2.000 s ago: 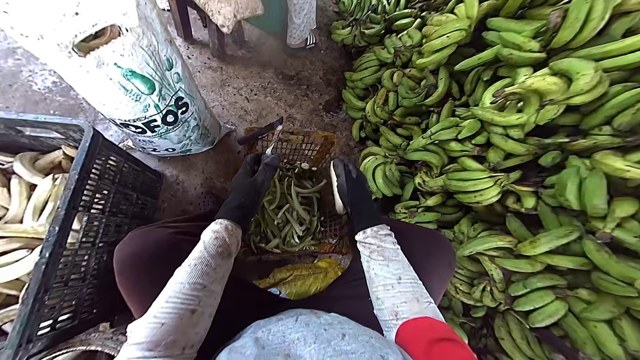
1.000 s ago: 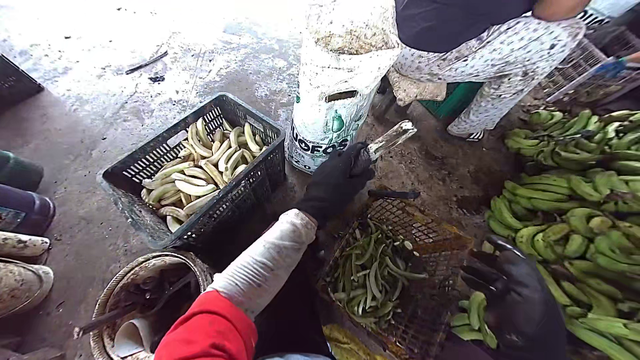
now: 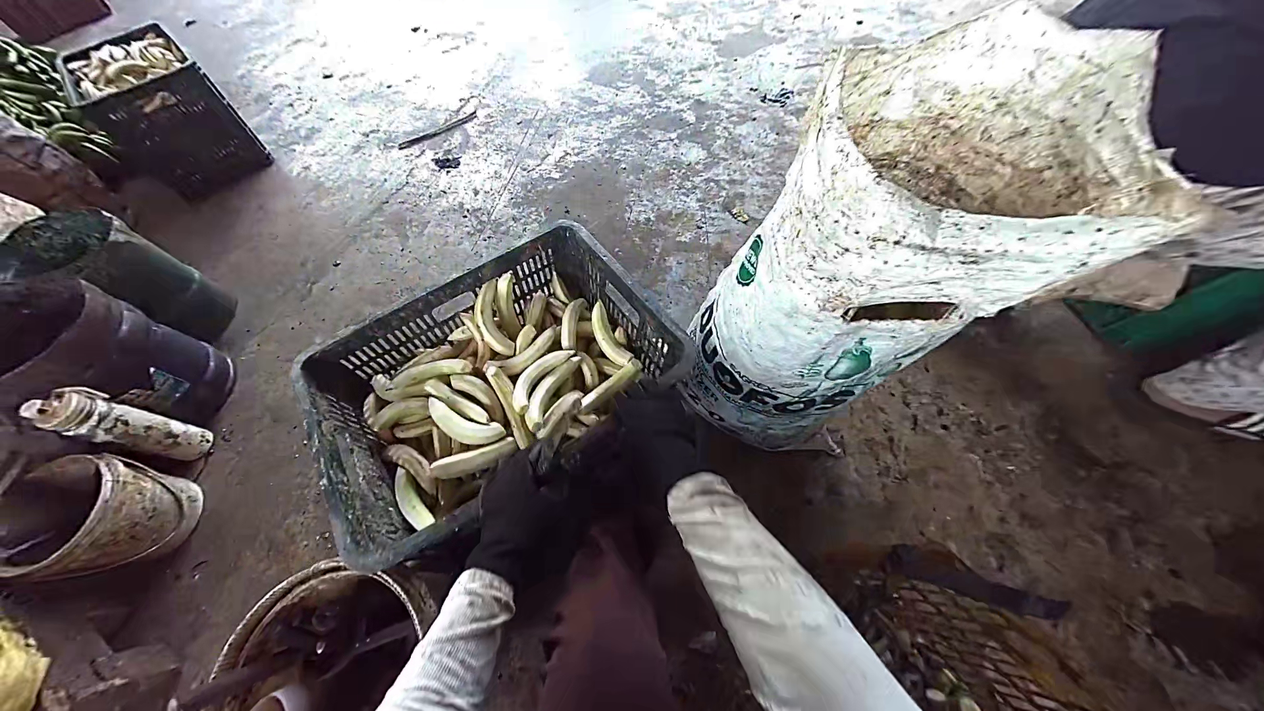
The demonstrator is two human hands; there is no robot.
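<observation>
A black plastic crate point(image 3: 341, 494) holds many peeled green plantains point(image 3: 464, 425). Over its near edge is my left hand point(image 3: 523, 518) in a dark glove, by the closest plantains; its fingers blend into the dark crate side. My right hand point(image 3: 657, 434), also in a dark glove, is at the crate's near right corner, beside the printed sack. Whether either hand grips the rim cannot be made out. No knife can be told apart in the hands.
A tall white woven sack point(image 3: 790, 326) stands right of the crate. Near left are a rope-rimmed basket point(image 3: 247, 632), a stained bucket point(image 3: 148, 518) and dark containers point(image 3: 128, 346). Another filled crate point(image 3: 188, 123) is at upper left. A mesh crate point(image 3: 968, 632) lies lower right. A person's dark clothing shows upper right.
The view has swung left. Both hands have moved from around the mesh crate of peels to the near side of the plantain crate. The knife seen in my left hand earlier is no longer distinguishable.
</observation>
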